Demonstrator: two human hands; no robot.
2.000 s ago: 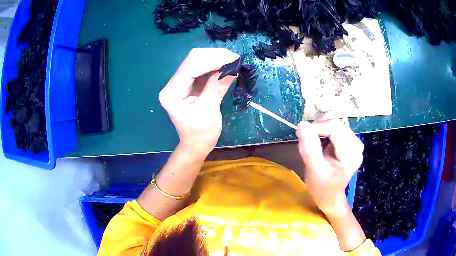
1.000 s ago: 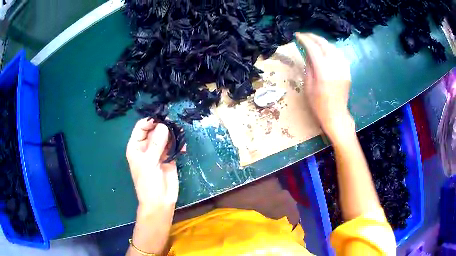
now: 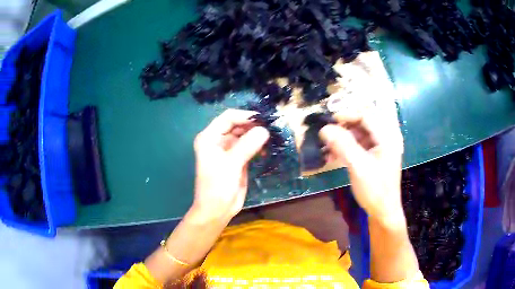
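My left hand pinches a black pleated petal piece over the near part of the green table. My right hand pinches another dark piece, blurred, over the left edge of the tan cardboard glue board. The two pieces are a short gap apart. A whitish glue blob on the board is blurred, just beyond my right fingers. I see no glue stick in either hand.
A large black petal heap lies across the far side of the green table. A dark flat case lies beside the left blue bin. The right blue bin, holding black pieces, is below the table edge.
My right hand has come back from the far right of the board and now holds a dark piece near my left hand. The view has shifted. The stick seen earlier no longer shows.
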